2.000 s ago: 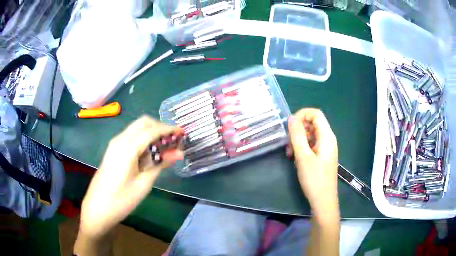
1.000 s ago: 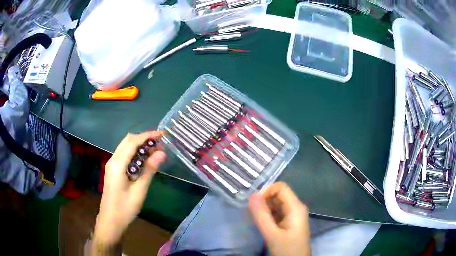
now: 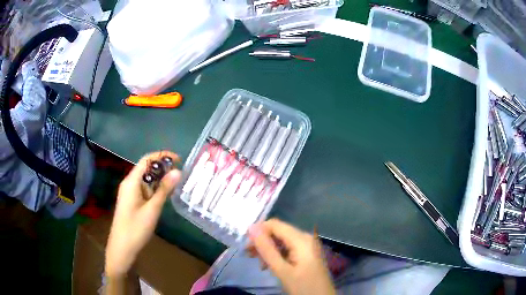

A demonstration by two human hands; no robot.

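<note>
A clear packing box lies slanted at the table's front edge, with silver cylinders in two rows and red lead wires along the middle. My left hand is left of the box, closed around several wired cylinders. Their dark round ends with pale centres point up; their tubes are hidden in the hand. My right hand is at the box's near right corner, blurred, with fingers curled. Dark reddish bits show between its fingers, but I cannot tell if it holds anything.
A bulk tub of jumbled cylinders stands right, a utility knife beside it. Behind lie a clear lid, loose cylinders, a second box, a pale rod, a plastic bag and an orange-handled tool.
The packing box has turned from lying crosswise to pointing away from me. My right hand has moved from its right side to its near corner. The view has shifted left.
</note>
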